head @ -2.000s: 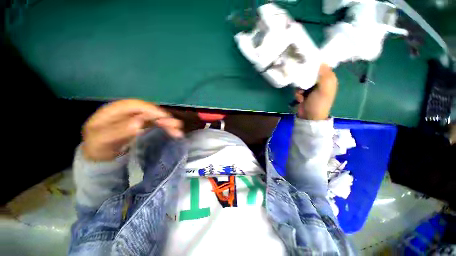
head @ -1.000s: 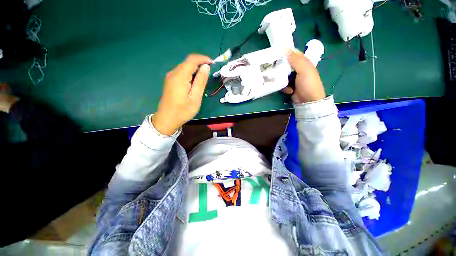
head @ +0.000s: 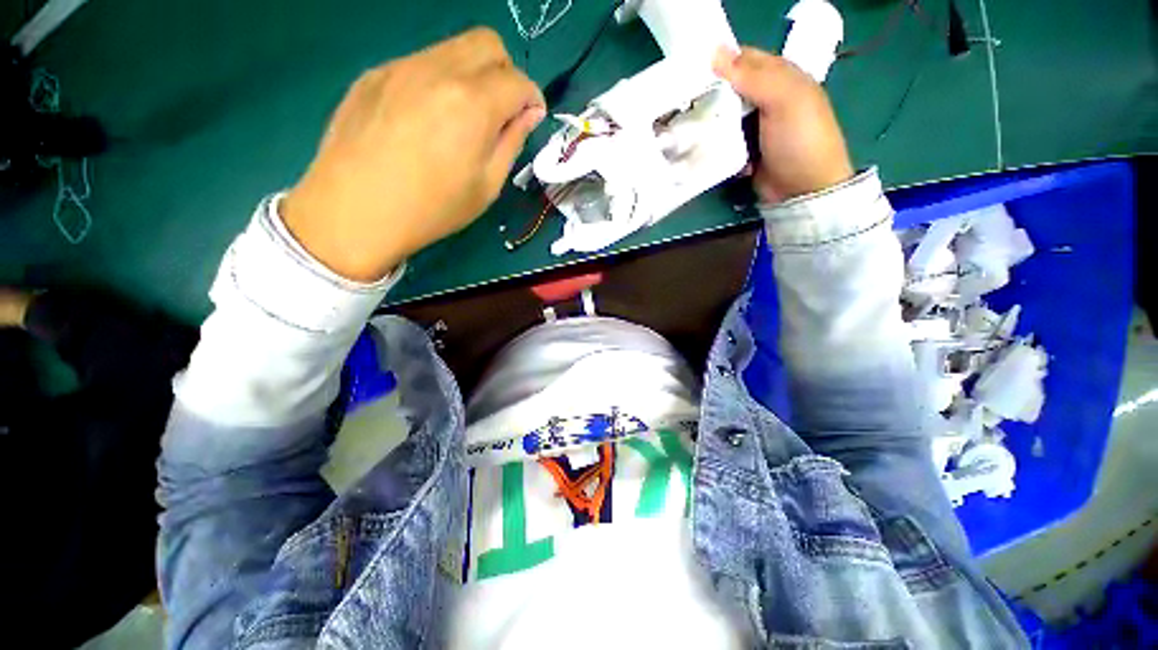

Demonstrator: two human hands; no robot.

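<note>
A white camera housing (head: pixel 648 172) with an open cavity lies tilted over the bench's near edge. My right hand (head: pixel 794 121) is closed around its right side. My left hand (head: pixel 425 146) is at its left end, thumb and forefinger pinched at a small white connector (head: pixel 578 123); the fingertips partly hide what they hold. Thin dark and coloured wire leads (head: pixel 533 229) hang from the housing's left end. A black cable (head: pixel 587 53) runs up behind it. A rounded white part (head: pixel 813 36) shows beyond my right hand.
The green bench (head: pixel 927 114) carries a black cable end (head: pixel 956 31) at the upper right and thin white loops (head: pixel 73 203) at the far left. A blue bin (head: pixel 1079 381) with jumbled white parts (head: pixel 978 343) stands at the right. Another person's hand (head: pixel 15 306) shows at the left edge.
My left hand has moved in closer to the housing's opening with the connector. The housing sits higher in the picture. Earlier, the left hand was near my chest, away from the housing.
</note>
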